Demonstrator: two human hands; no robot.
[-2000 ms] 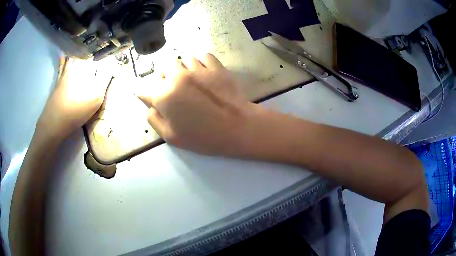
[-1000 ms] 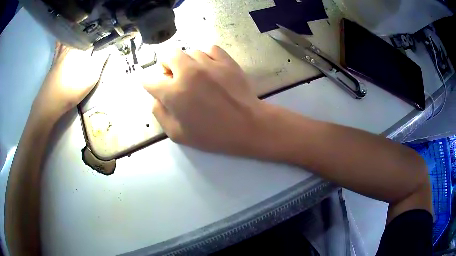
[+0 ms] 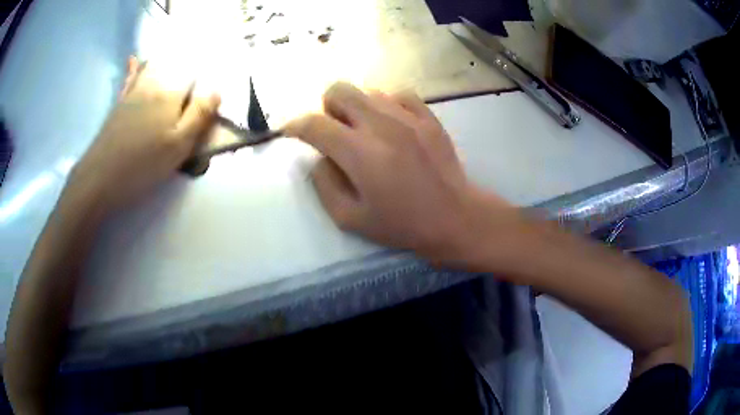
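A small fabric piece (image 3: 258, 120), with dark narrow parts showing, is stretched between my hands just above the front edge of the machine bed. Its pale part merges with the lamp glare, so its outline is unclear. My left hand (image 3: 142, 150) is blurred and pinches the piece's left end with its fingertips. My right hand (image 3: 393, 166) pinches its right end between thumb and index finger, the other fingers curled.
Silver thread snips (image 3: 519, 74) lie right of my right hand, beside a dark fabric scrap (image 3: 483, 12). A dark flat rectangle, perhaps a smartphone (image 3: 610, 93), lies further right. The table's grey taped edge (image 3: 324, 288) runs in front. A blue basket (image 3: 706, 324) shows low right.
My hands have come back from under the machine head towards me. The view has shifted, and the head and presser foot have left it. Dark fabric now shows between my hands.
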